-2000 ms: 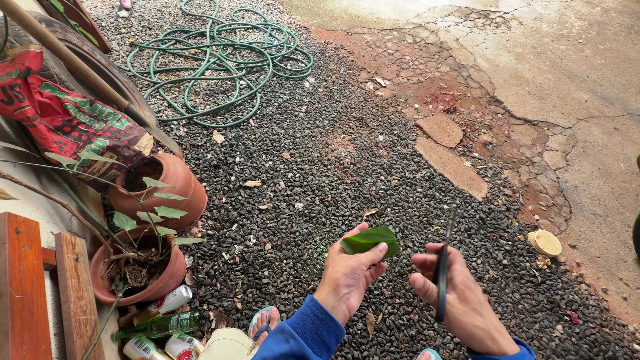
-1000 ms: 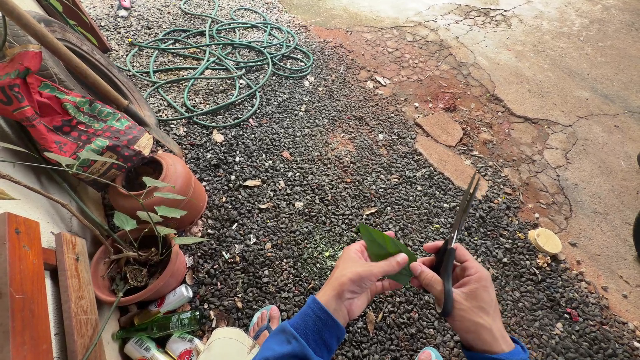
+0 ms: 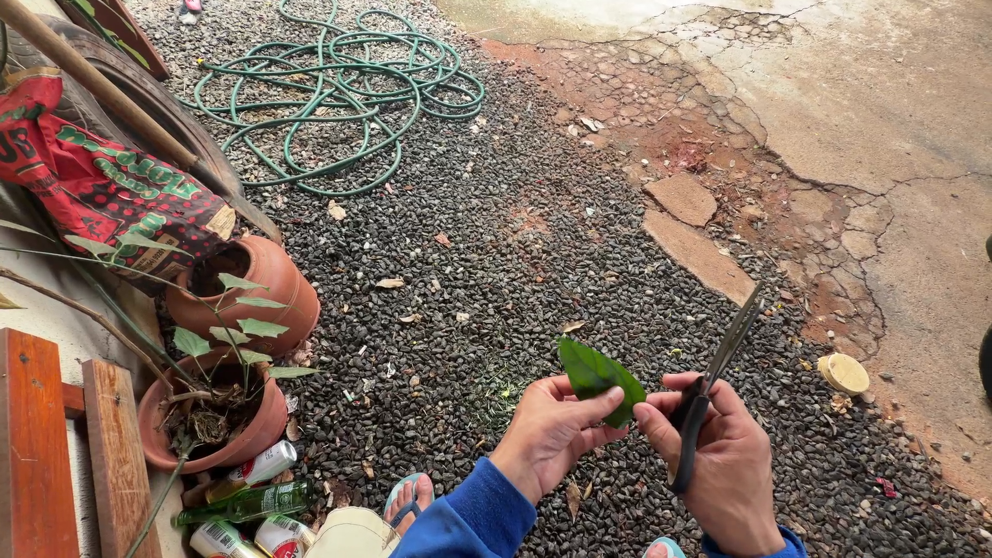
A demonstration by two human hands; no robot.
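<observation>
My left hand (image 3: pixel 559 434) pinches a green leaf (image 3: pixel 601 377) between thumb and fingers, low and right of centre, above the gravel. Beside it, my right hand (image 3: pixel 717 449) holds a pair of black-handled scissors (image 3: pixel 709 387), with the blades pointing up and to the right. The blades look closed or nearly so. The thumb and forefinger of that hand touch the leaf's right edge. Small green clippings (image 3: pixel 500 391) lie on the gravel just left of the hands.
A coiled green hose (image 3: pixel 341 101) lies on the gravel ahead. Along the left wall are a red bag (image 3: pixel 101 170), a tipped terracotta pot (image 3: pixel 283 291), a potted plant (image 3: pixel 263 418), a green glass bottle (image 3: pixel 263 502), several cans and a wooden frame (image 3: pixel 124 457). Cracked concrete (image 3: pixel 914 139) spans the right.
Two seconds ago the right hand was apart from the leaf; its fingers now touch the leaf's edge. The scissors, upright one second ago, now tilt to the right. The leaf has turned in the left hand.
</observation>
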